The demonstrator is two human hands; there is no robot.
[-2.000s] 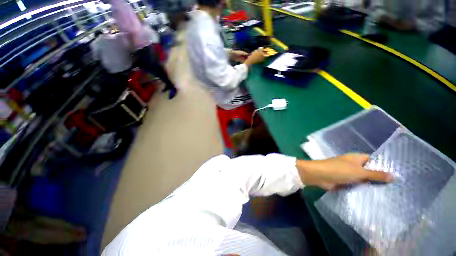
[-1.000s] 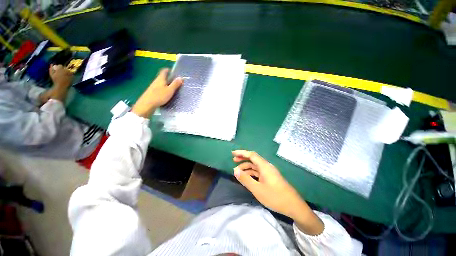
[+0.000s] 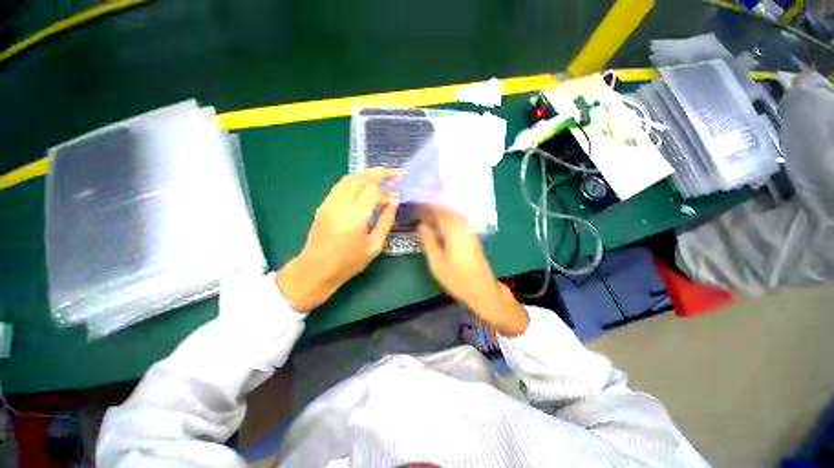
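Observation:
A bubble-wrap bag (image 3: 474,196) lies on the green bench in front of me, with a dark flat screen assembly (image 3: 393,137) showing at its left half. My left hand (image 3: 346,228) is at the near left of the bag, its fingertips on a lifted, see-through flap (image 3: 422,172). My right hand (image 3: 460,260) is blurred, its fingers over the near edge beside the left hand. I cannot tell whether the right fingers grip the film. The flap partly covers the dark screen.
Stacked bubble-wrap bags (image 3: 137,210) lie at left, and more (image 3: 718,119) at right. A cream card (image 3: 611,137), a syringe with a green cap (image 3: 549,130), a gauge (image 3: 594,188) and looped hose (image 3: 549,215) are right of the work. A coworker's sleeve (image 3: 759,233) is at far right.
My view has turned right. My left hand has left the left stack and come to the bag in front, where both hands now meet. A flap of film is now lifted there.

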